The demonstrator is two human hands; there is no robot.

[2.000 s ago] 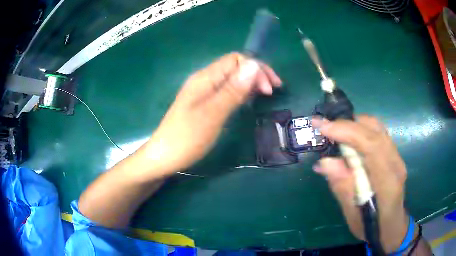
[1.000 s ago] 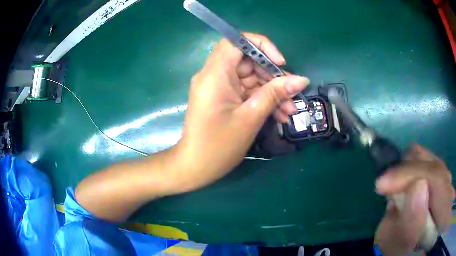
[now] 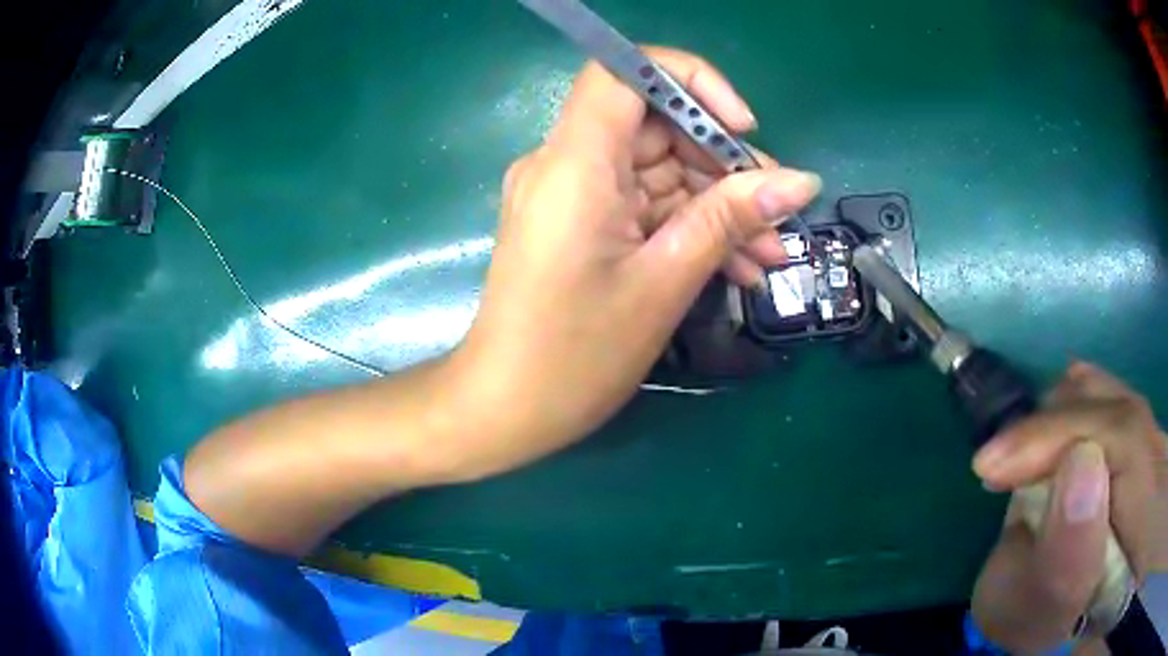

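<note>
My left hand (image 3: 602, 256) holds silver tweezers with a row of holes (image 3: 676, 105). Their tips point down at the upper part of the smartwatch case with circuit board (image 3: 797, 292). The case lies in the black holding fixture (image 3: 894, 221), whose left part is partly hidden behind my left hand. My right hand (image 3: 1076, 500) grips the soldering iron (image 3: 980, 385) by its pale handle. The iron's metal barrel reaches up and left to the right edge of the case. Whether its tip touches anything is hard to tell.
A solder spool (image 3: 96, 180) with green rims stands at the far left. Solder wire (image 3: 218, 256) curves from it over the green mat (image 3: 538, 551), passes under my left wrist and shows again near the fixture. Yellow tape (image 3: 410, 574) lies along the near edge.
The tweezers have come down from a raised, blurred position to the case. The iron has swung from pointing up and away to the case's right edge, and my right hand has moved right.
</note>
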